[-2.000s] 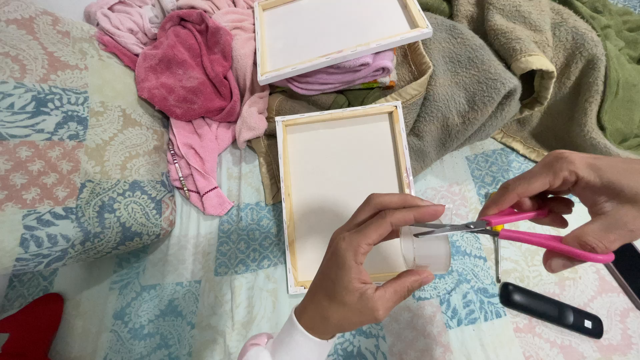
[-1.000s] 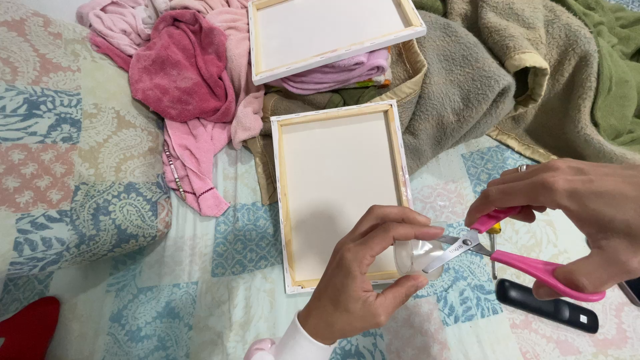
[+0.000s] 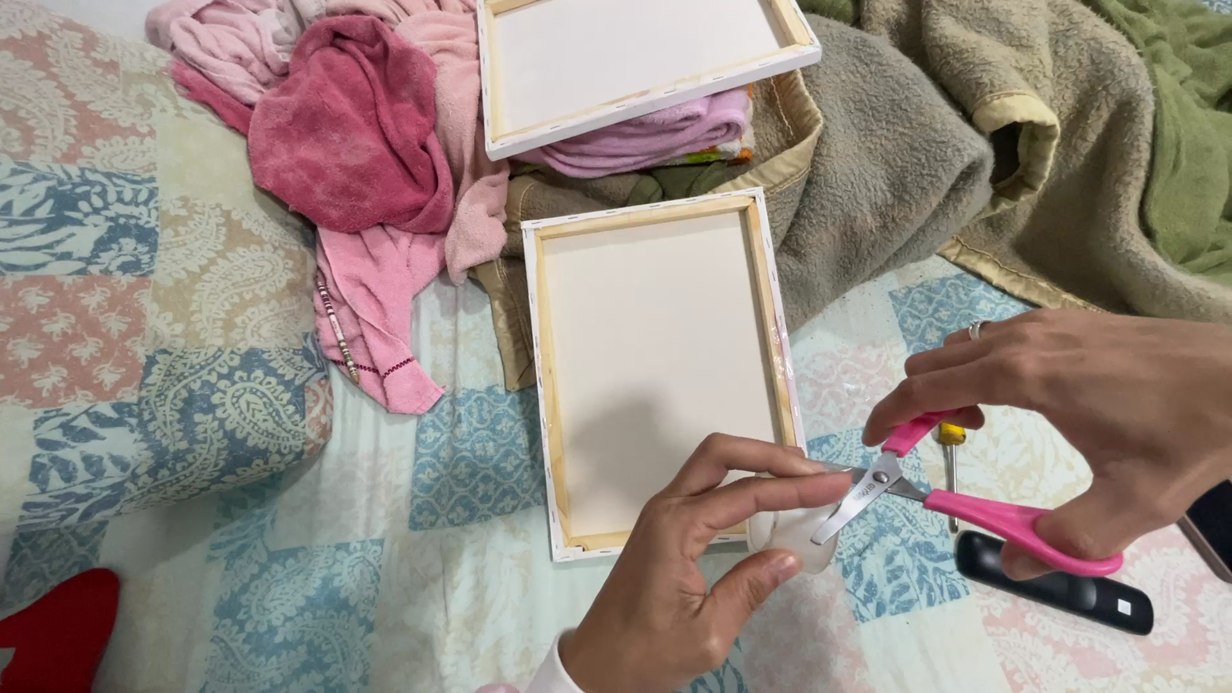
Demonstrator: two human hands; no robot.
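Note:
My left hand (image 3: 712, 549) grips a small translucent, whitish piece (image 3: 794, 534), perhaps plastic, between thumb and fingers. My right hand (image 3: 1068, 414) holds scissors with pink handles (image 3: 1001, 520), thumb and fingers in the loops. The scissor blades are spread; one lies over the near face of the piece, the other goes behind my left fingertips. Behind my left hand a stretched canvas (image 3: 664, 337) lies face down on the bed, its wooden frame showing. A second canvas (image 3: 635, 58) rests above it on folded cloths.
Near my right hand lie a yellow-handled screwdriver (image 3: 951, 438), a black handheld device (image 3: 1054, 582) and a dark phone-like edge (image 3: 1211, 529). Pink towels (image 3: 356, 125), a grey-brown fleece blanket (image 3: 876, 154) and green cloth (image 3: 1193, 144) bunch up behind. A red object (image 3: 58, 626) is at lower left.
The scissor blades, nearly closed two seconds ago, are now spread wide around the edge of the translucent piece. My left hand keeps its hold on it.

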